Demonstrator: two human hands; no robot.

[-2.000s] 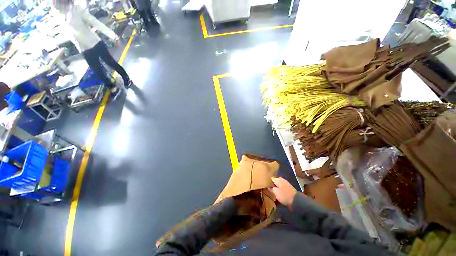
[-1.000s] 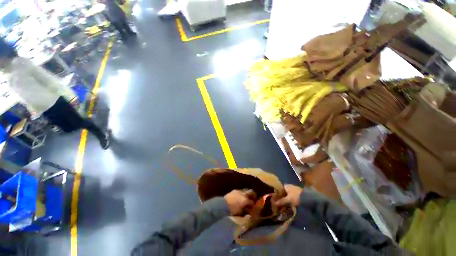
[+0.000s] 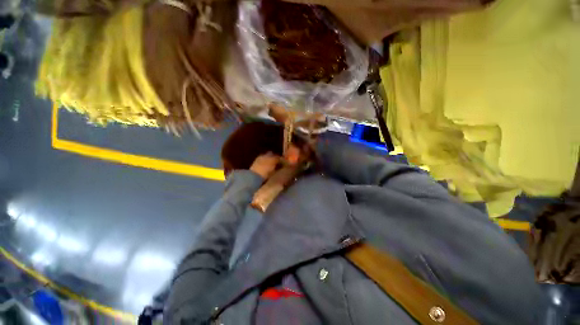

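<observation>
A brown tote bag (image 3: 245, 145) with a dark inside is held against my front, at the table edge. My left hand (image 3: 266, 166) is closed on its rim, with a folded tan-brown part of the bag below the fingers. My right hand (image 3: 294, 154) is at the bag mouth beside it, fingers bent on the bag; it is blurred and partly hidden. A short tan strap (image 3: 288, 132) stands up between the hands. Whether a small fitting is between the fingers cannot be seen.
Beyond the hands, a clear plastic bag (image 3: 251, 47) holds a reddish-brown heap (image 3: 305, 47). Yellow straps (image 3: 95, 63) and brown straps (image 3: 181, 70) hang over the edge at left. Yellow panels (image 3: 509, 95) lie at right. A blue bin (image 3: 369, 135) shows below the edge.
The view has swung right and down; the table materials now lie straight ahead. The bag and both hands have come close to the table edge. The walking person is out of view.
</observation>
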